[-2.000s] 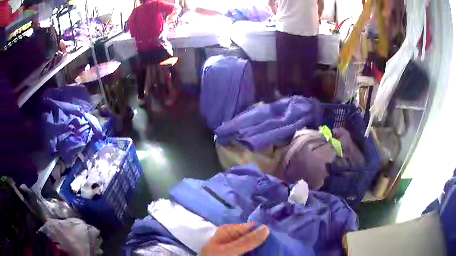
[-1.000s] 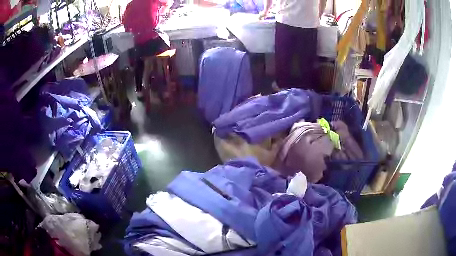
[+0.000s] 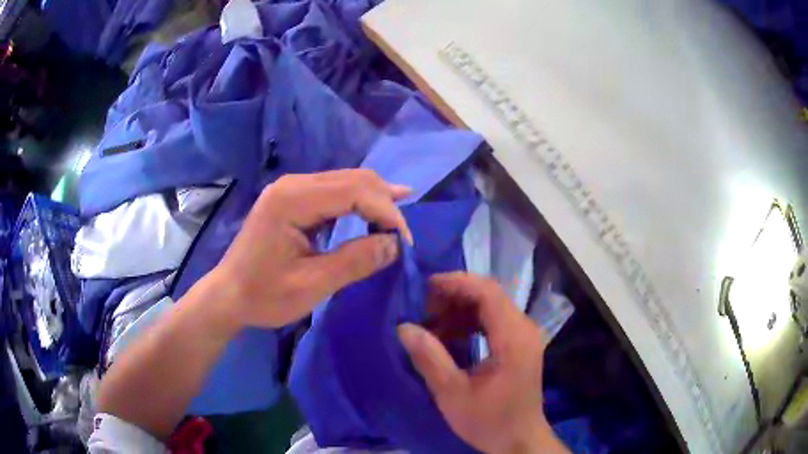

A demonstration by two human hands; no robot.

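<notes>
My left hand (image 3: 301,248) pinches the upper edge of a royal-blue garment (image 3: 354,372) between thumb and forefinger. My right hand (image 3: 483,359) is just right of it, thumb and fingers at the same folded edge of the cloth; its fingertips are partly hidden by the fold. The garment hangs down below both hands, in front of the table's edge. A heap of violet-blue garments (image 3: 239,97) with white lining cloth (image 3: 142,235) lies behind and left of my hands.
The pale sewing table (image 3: 567,97) fills the right side, with a printed ruler (image 3: 576,182) along its front edge. The machine's needle plate (image 3: 766,310) is brightly lit at the far right. A blue mesh crate (image 3: 44,284) with white pieces stands at the far left.
The view has turned down and right to the table and machine bed. Both hands are now in view holding the blue garment; one second ago no hand showed. The heap now appears at upper left.
</notes>
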